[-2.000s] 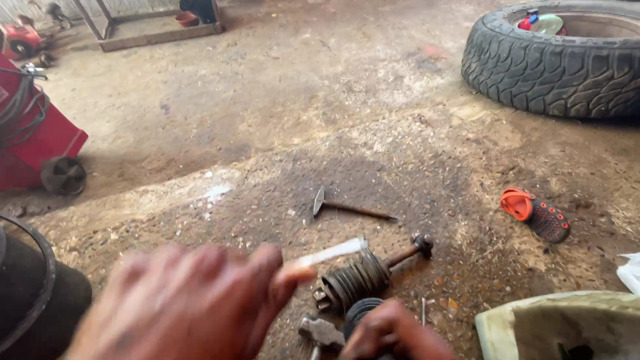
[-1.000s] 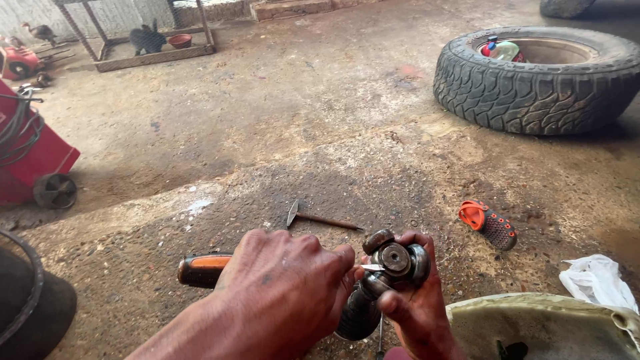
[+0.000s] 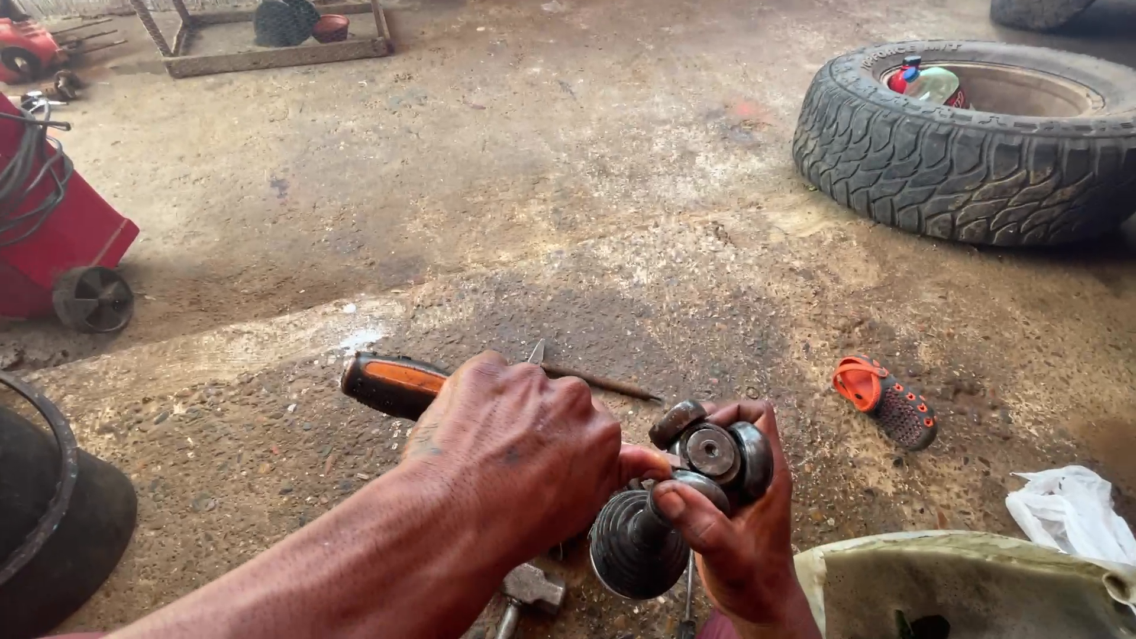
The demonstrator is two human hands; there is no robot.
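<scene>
My left hand (image 3: 524,435) is closed round a tool with an orange and black handle (image 3: 395,383); its thin blade reaches toward a metal tripod joint (image 3: 710,451) with three rounded rollers. My right hand (image 3: 754,524) grips this joint from the right, thumb on the near roller. Below the joint hangs a black ribbed rubber boot (image 3: 639,543), partly behind the fingers. A thin-handled hammer (image 3: 608,382) lies on the ground just beyond my left hand, partly hidden. Under my left forearm shows another hammer's steel head (image 3: 534,587). Beside the boot is a slim metal rod (image 3: 689,590).
A large tyre (image 3: 958,177) lies at the right with bottles in it. Nearer are an orange and black clog (image 3: 887,401), a white plastic bag (image 3: 1069,510) and a pale container (image 3: 967,568). Left stand a red wheeled machine (image 3: 62,222) and a black bucket (image 3: 80,515).
Two seconds ago the blade pointed at a coil-wrapped shaft on the ground; since one second ago, both hands have held the tool against the raised tripod joint, with little change.
</scene>
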